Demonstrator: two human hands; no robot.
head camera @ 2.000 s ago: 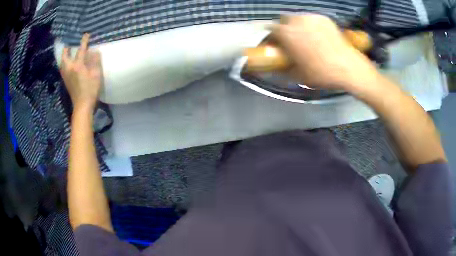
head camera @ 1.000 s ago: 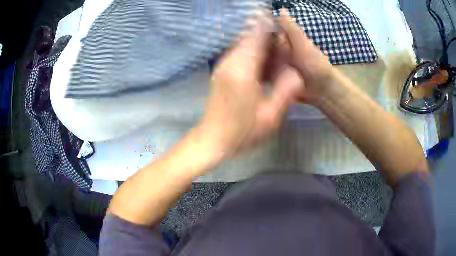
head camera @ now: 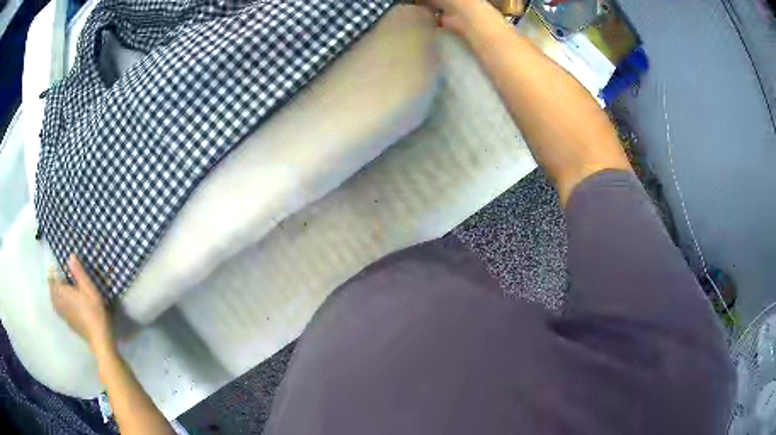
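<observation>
The black and white checked garment (head camera: pixel 183 127) lies over the off-white pressing pad (head camera: pixel 289 170), its edge running diagonally from lower left to upper right. An opening shows at its upper left. My left hand (head camera: pixel 82 302) holds the garment's lower left corner, thumb on top of the cloth. My right hand (head camera: pixel 455 15) is at the top edge of the picture, at the upper right end of the garment and pad, partly cut off. Whether its fingers grip the cloth cannot be told.
The table cover cloth (head camera: pixel 374 212) extends below the pad. A shiny metal rest (head camera: pixel 570 15) is at the table's far right corner, with a blue item (head camera: pixel 625 76) beside it. Dark checked cloth (head camera: pixel 42 399) hangs at lower left. Speckled floor (head camera: pixel 519 238) shows below.
My hands have moved apart to opposite ends of the garment, which now lies spread along the pad. The view has turned, so the table slants. The iron seen at the right before is no longer clearly visible.
</observation>
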